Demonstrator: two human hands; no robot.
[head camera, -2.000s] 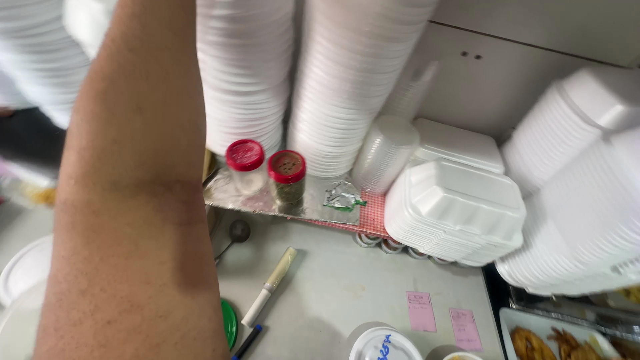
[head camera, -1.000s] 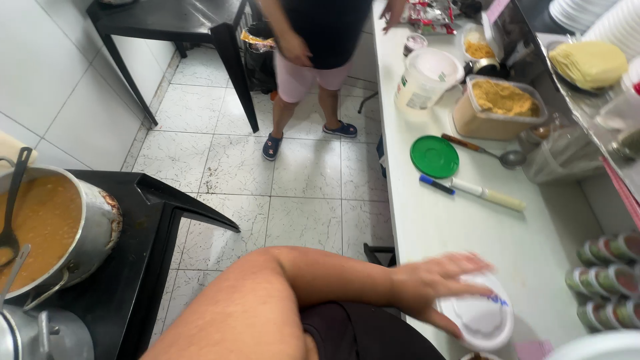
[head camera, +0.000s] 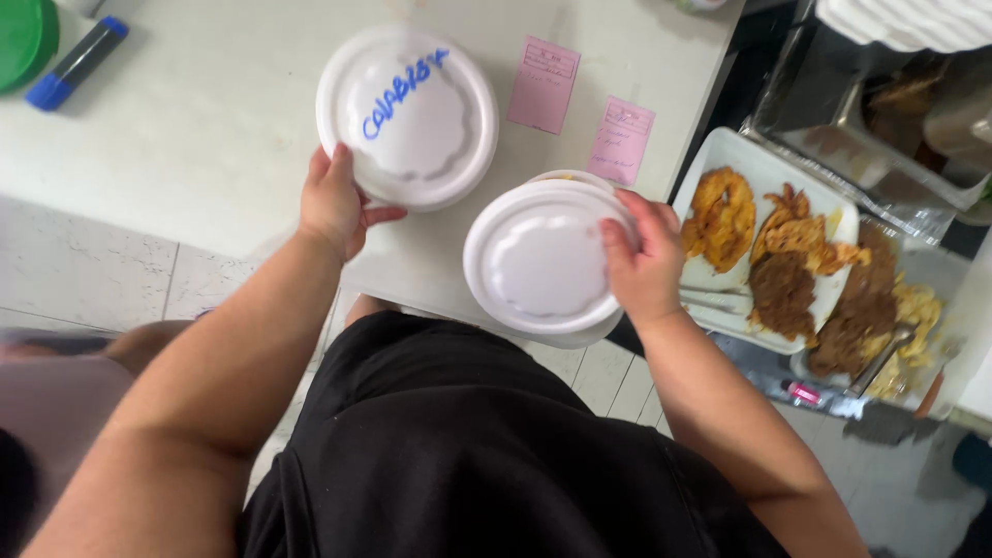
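My left hand grips the lower left rim of a round white foam container lid that bears blue handwriting. Held by its right rim in my right hand is a plain round white foam lid, nearer my body. Behind that lid shows the rim of another white container with a little yellow food inside; the rest of it is hidden. Two pink paper slips with writing lie on the white counter, to the right of the marked lid.
A blue-capped marker and a green lid lie at the far left. On the right stand a white tray of fried meat and a metal pan of food. At the lower left, another person's leg is partly visible.
The view has swung back from the floor and stove to the counter's end. My left hand, a second ago over the marked lid with fingers spread, now grips its rim. My right hand has come into view.
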